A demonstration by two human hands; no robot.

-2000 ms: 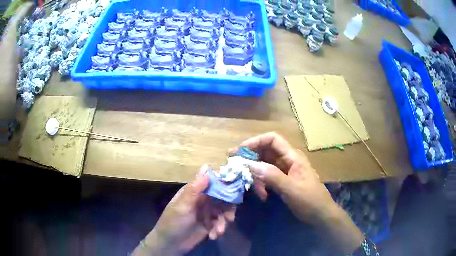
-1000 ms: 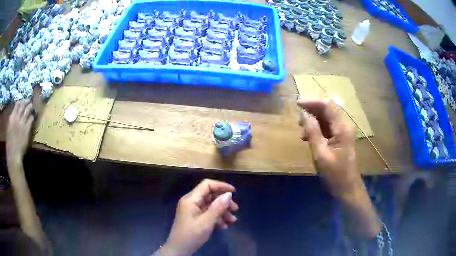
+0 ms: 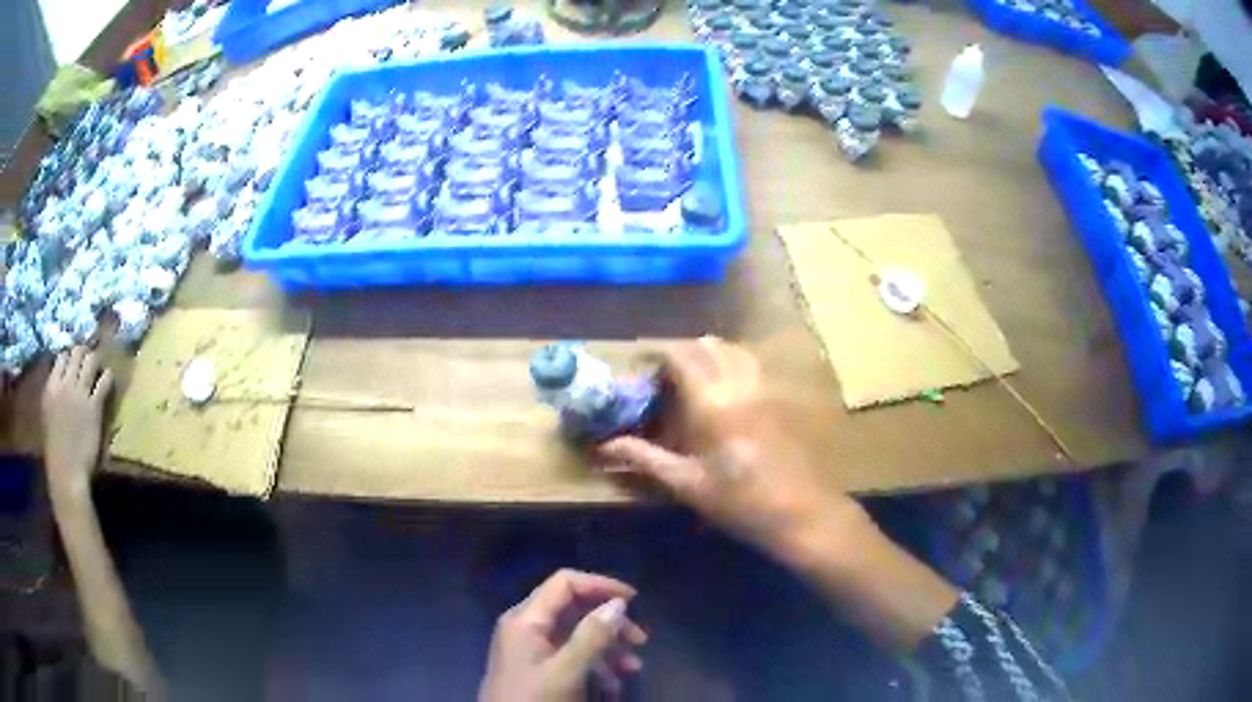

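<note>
The joined piece (image 3: 588, 390), purple and white with a round grey-green end, stands on the wooden table near its front edge. My right hand (image 3: 735, 432) is around its purple right side, fingers behind and thumb in front. The round end points up at the left. My left hand (image 3: 570, 642) is below the table edge, fingers loosely curled, with nothing seen in it; it is partly cut off by the bottom of the picture.
A large blue tray (image 3: 494, 261) holds rows of purple pieces. Cardboard pads with glue cups and skewers lie left (image 3: 254, 446) and right (image 3: 824, 322). A narrow blue tray (image 3: 1119, 295) stands right, a squeeze bottle (image 3: 964, 82) behind. Another person's hand (image 3: 72, 412) rests left.
The joined piece went from both hands onto the table. My right hand moved away to the right, then came back to its purple side. My left hand has dropped lower.
</note>
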